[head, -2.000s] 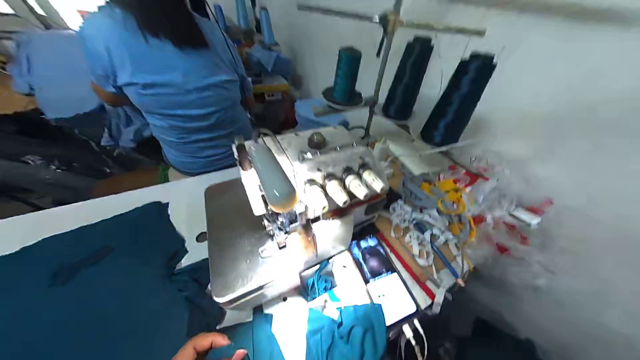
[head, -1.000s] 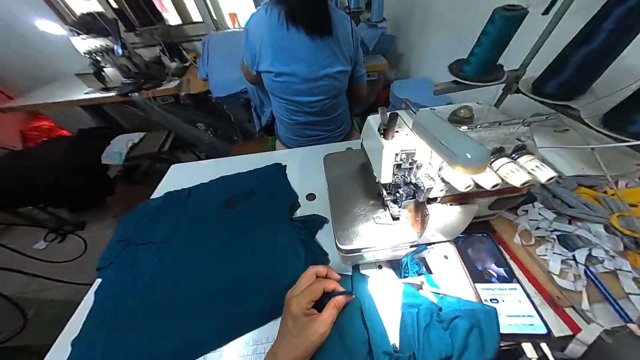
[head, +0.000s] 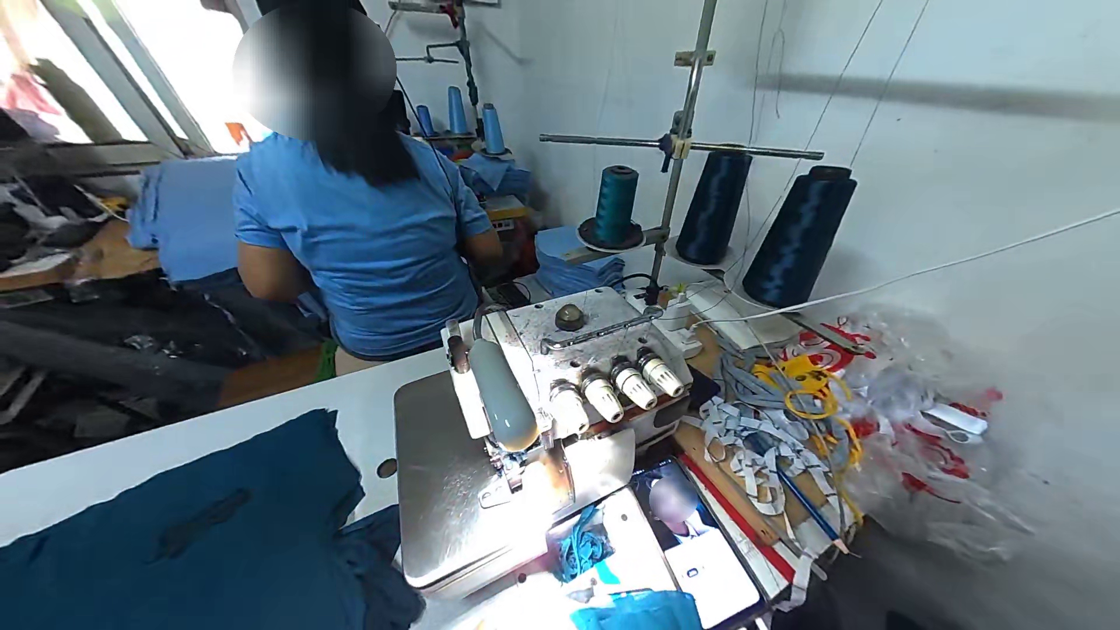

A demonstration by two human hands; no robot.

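Note:
Neither of my hands shows at this moment. An overlock sewing machine (head: 577, 359) stands on the white table, its lamp lighting the metal bed plate (head: 455, 472). Dark teal fabric (head: 201, 542) lies spread to the left of the machine. A brighter teal piece of cloth (head: 639, 611) shows at the bottom edge, in front of the machine. Teal scraps (head: 584, 547) sit in an opening beside the bed. Thread cones, one teal (head: 616, 206) and two dark blue, one of them (head: 801, 236) at the right, stand behind the machine.
A smartphone (head: 700, 542) with a lit screen lies right of the machine. Beyond it are a blue pencil (head: 812, 512), white elastic strips (head: 744, 437), yellow-handled scissors (head: 809, 385) and plastic bags (head: 927, 455) by the wall. A person in a blue shirt (head: 376, 245) sits ahead, facing away.
One hand, seen at the cloth in front of the machine in both earlier frames, is out of view now. The view has swung to the right since one second ago.

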